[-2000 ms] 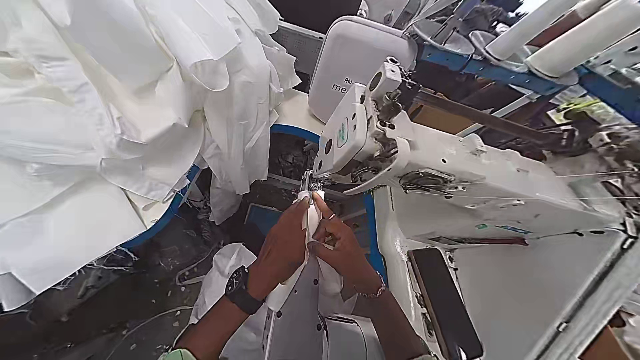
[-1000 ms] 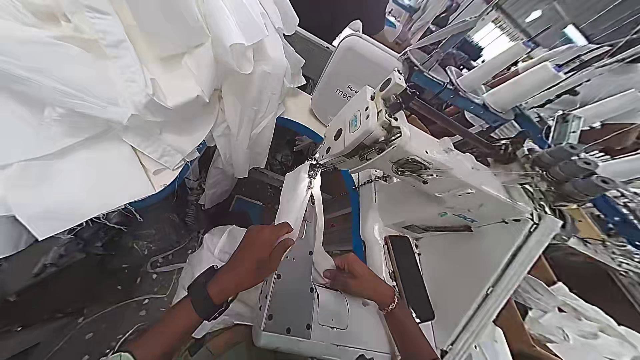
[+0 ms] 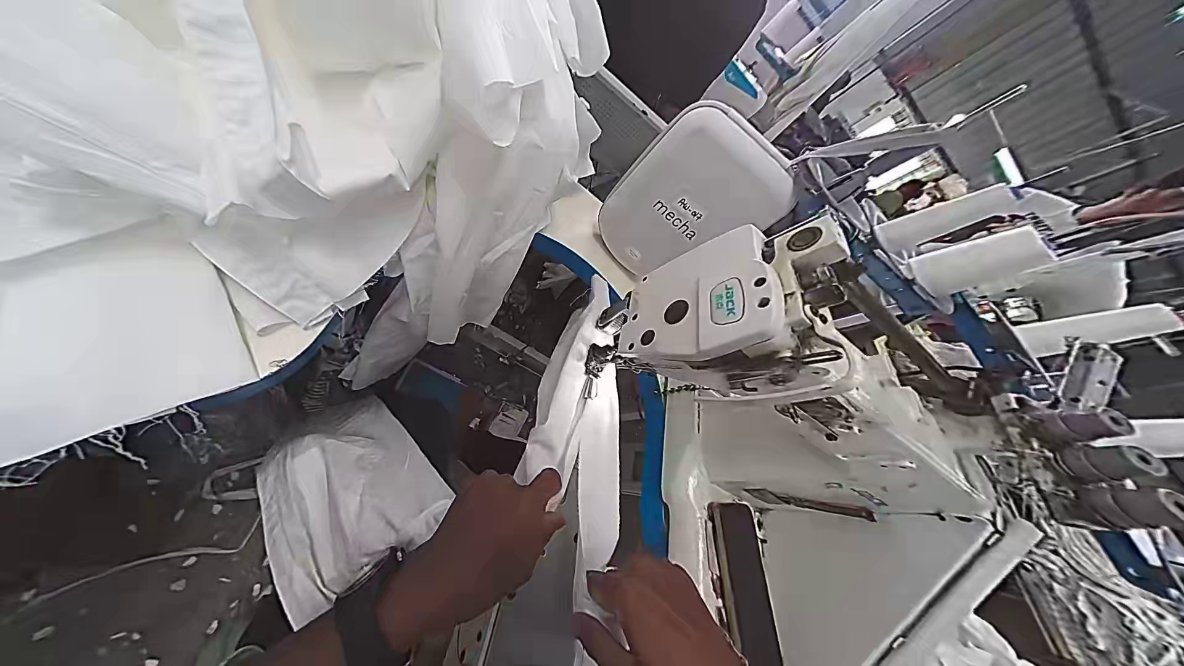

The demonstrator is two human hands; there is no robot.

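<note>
A white sewing machine head [image 3: 708, 305] of the Jack make stands over its narrow arm. White fabric [image 3: 599, 453] runs under the presser foot [image 3: 599, 359] and comes toward me in two strips. My left hand [image 3: 504, 532], with a dark watch on the wrist, grips the left strip below the foot. Lower down and to the right, my right hand [image 3: 647, 610] pinches the other strip near the bottom edge of the view. A small end of fabric shows beyond the foot. The right hand's lower part is cut off by the frame.
White fabric pieces [image 3: 305, 139] are heaped on the table at left, whose blue edge [image 3: 277, 375] curves around the machine. A pale zipped case [image 3: 698, 185] lies behind the head. A phone-like dark object [image 3: 745, 583] lies at right. Thread cones [image 3: 985, 264] stand on the right.
Two seconds ago both hands were together close to the presser foot; now they are apart and farther from it. The fabric now extends past the foot's far side. The view has shifted.
</note>
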